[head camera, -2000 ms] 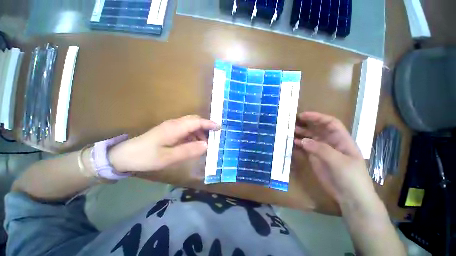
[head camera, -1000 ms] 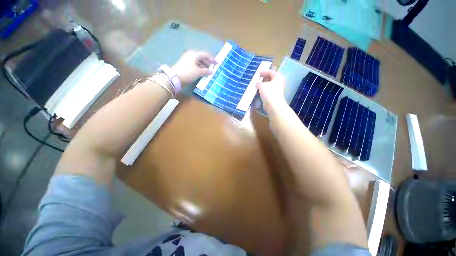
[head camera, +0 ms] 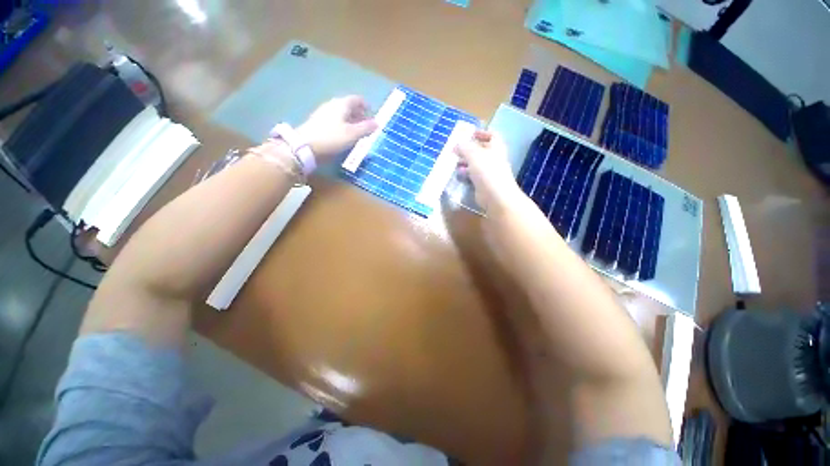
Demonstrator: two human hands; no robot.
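Observation:
A blue cell panel with two white strips lies over the near right part of the left mat. My left hand has its fingers at the panel's left white strip. My right hand has its fingers at the right white strip, near its top end. Both hands hold the panel by its side edges. Whether another panel lies under it cannot be told.
Dark cell strings lie on the right mat, more beyond it. White strips lie at left, with a thick stack beyond. A grey canister stands at lower right. Pale green sheets lie at the back.
Two seconds ago the panel was held over the bare table in front of me. It was then carried to the left mat, where it now looks flatter than one second ago.

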